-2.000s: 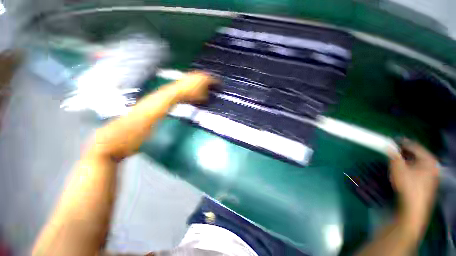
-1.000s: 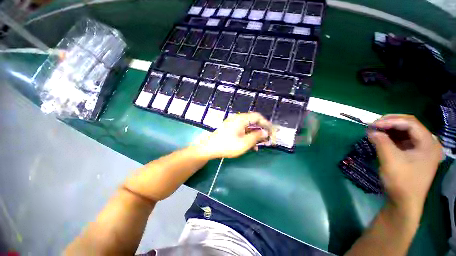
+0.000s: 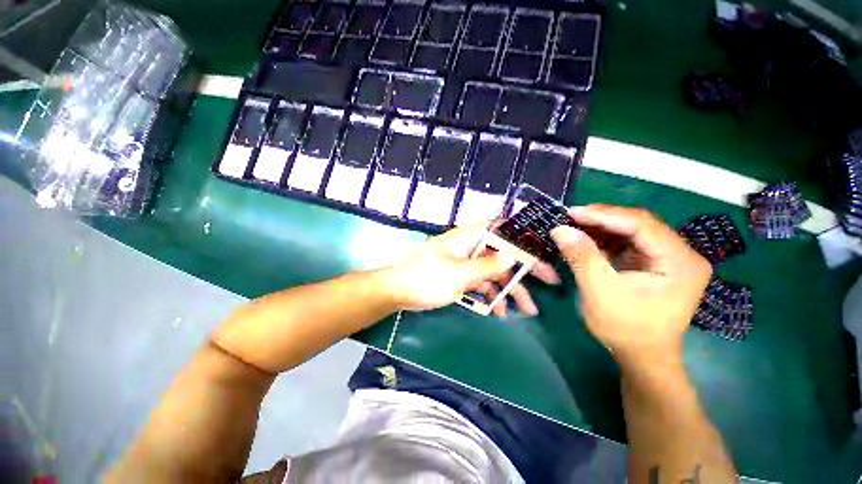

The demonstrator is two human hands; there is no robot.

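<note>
My left hand (image 3: 452, 269) holds a pale-edged front housing (image 3: 480, 304) with an open window, tilted, above the green tabletop near the tray's front right corner. My right hand (image 3: 638, 269) holds a black keypad (image 3: 535, 225) with light and red key marks between thumb and fingers. The keypad lies over the upper end of the housing; whether it is seated cannot be told. The black parts tray (image 3: 321, 79) lies ahead. Its front row holds housings with white lower halves (image 3: 388, 182); the rows behind look dark.
Loose keypads (image 3: 723, 307) lie fanned right of my right hand, with another cluster (image 3: 778, 209) beyond. A larger dark heap (image 3: 784, 71) is at far right. A crinkled clear plastic bag with parts (image 3: 104, 123) lies left of the tray. A white strip (image 3: 662, 168) crosses the green tabletop.
My right hand has moved left from the loose keypads with a keypad in it and meets my left hand. The housing in my left hand now shows clearly. The view has shifted.
</note>
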